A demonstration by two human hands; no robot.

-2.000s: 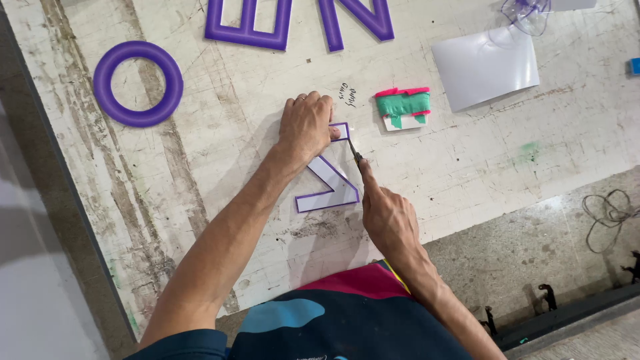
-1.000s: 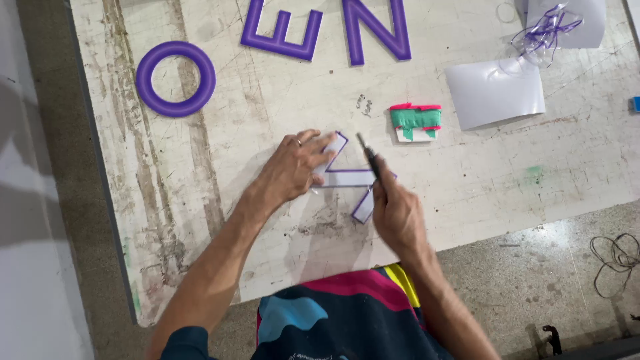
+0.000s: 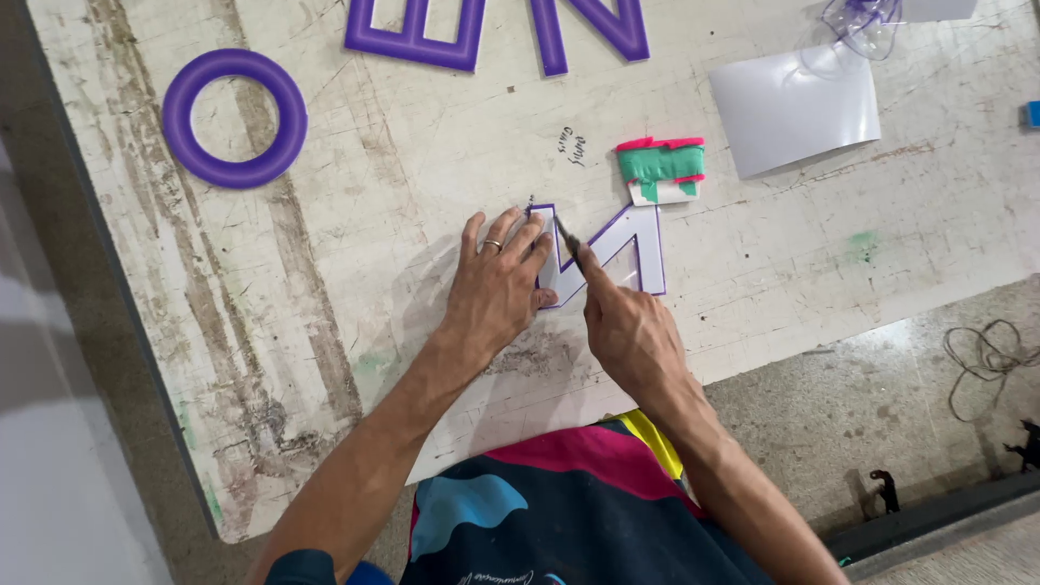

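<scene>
A white N-shaped letter with a purple edge (image 3: 651, 260) lies flat on the worn white table (image 3: 455, 154). My left hand (image 3: 500, 280), a ring on one finger, presses its spread fingers on the letter's left bar. In my right hand (image 3: 630, 321) is a thin dark knife-like tool (image 3: 571, 244), its tip at the inner edge of that same bar. The tool's handle is mostly hidden in my fist. Just above the letter's right end sits a white block wrapped in green and pink material (image 3: 662, 164).
Purple letters O (image 3: 293, 122), E (image 3: 412, 45) and N (image 3: 550, 41) lie along the left and top. A glossy white sheet (image 3: 796, 110) and a tangle of clear and purple strips (image 3: 865, 24) are at upper right. A coiled cord (image 3: 987, 361) lies on the floor.
The white letter has been turned on the table since one second ago. My left hand has come down on its left bar, and the tool tip, apart from the letter a second ago, is now at its edge.
</scene>
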